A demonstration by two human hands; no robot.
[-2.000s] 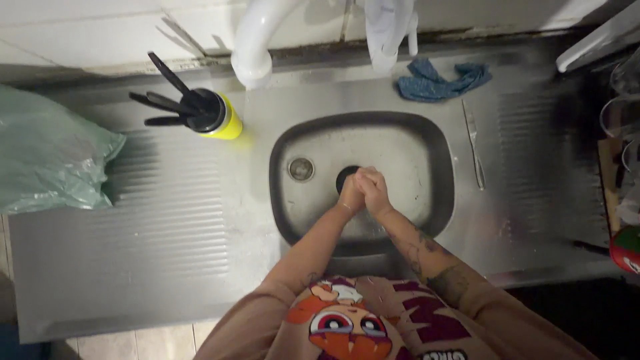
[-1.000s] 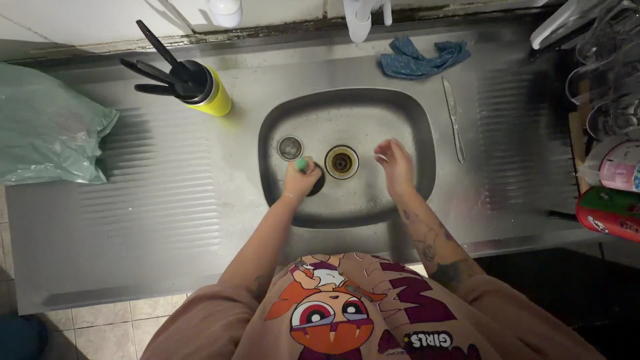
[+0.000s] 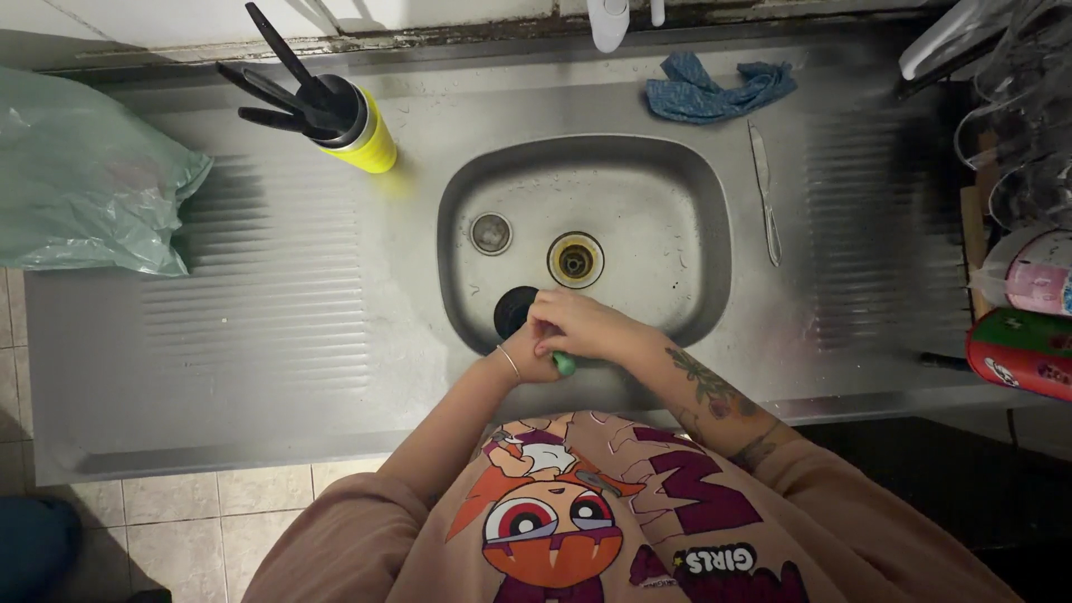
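Note:
Over the front edge of the stainless steel sink basin (image 3: 645, 184), my left hand (image 3: 528, 356) is closed around a small green object (image 3: 564, 363), whose end sticks out below the fingers; its kind is unclear. My right hand (image 3: 582, 325) lies across the left hand, fingers bent; whether it grips anything is hidden. A round black piece (image 3: 512, 314) sits in the basin's front left, partly behind the hands. The drain (image 3: 575, 260) is uncovered at the middle, with a small metal strainer (image 3: 491, 234) left of it.
Black-handled utensils (image 3: 289, 79) stand in a yellow container (image 3: 374, 151). A green plastic bag (image 3: 92, 184) lies far left. Behind the basin are a blue cloth (image 3: 716, 90) and a white faucet (image 3: 609, 23). A table knife (image 3: 764, 197) lies right, before glasses (image 3: 1026, 126) and a red-green can (image 3: 1022, 352).
The hands were together over the drain, then apart with the green object in my left hand. Now my right hand has moved left onto the left one. The black piece no longer covers the drain.

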